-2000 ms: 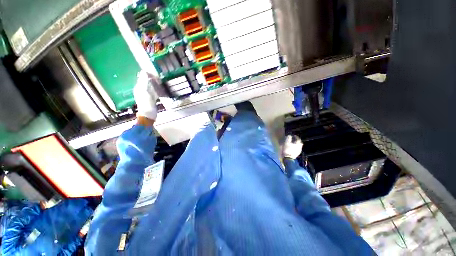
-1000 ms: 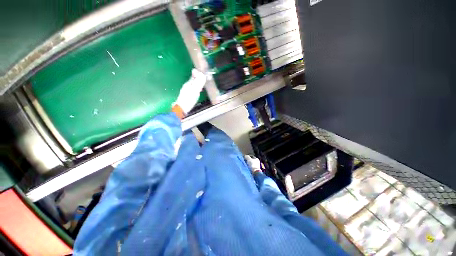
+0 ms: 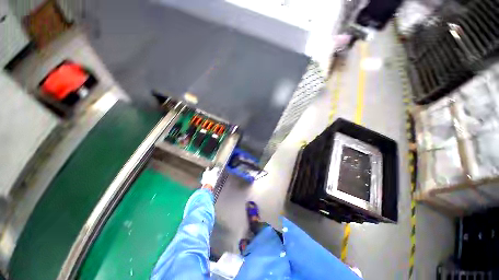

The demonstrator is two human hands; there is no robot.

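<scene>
A green circuit board (image 3: 192, 136) with orange blocks and dark parts lies in a pale carrier frame (image 3: 183, 157) on the conveyor, at the dark grey machine. The machine side covers its far part. My left hand (image 3: 210, 176), in a white glove, is at the frame's near corner beside the rail. It is small and blurred, so its grip is unclear. Of my right hand (image 3: 356, 270), only a small white bit shows beside my blue coat at the bottom edge.
A black bin (image 3: 312, 178) on the floor holds a pale frame (image 3: 378, 180). A blue part (image 3: 244, 165) sits under the rail. Long metal rails (image 3: 112, 191) edge the green belt. A wooden-framed cart (image 3: 437, 188) and black racks (image 3: 454, 49) stand right, beyond yellow-black floor lines.
The view has swung right, showing more floor, carts and racks. The board and frame are further into the machine side. My left hand has followed the frame; my right hand has nearly left the picture.
</scene>
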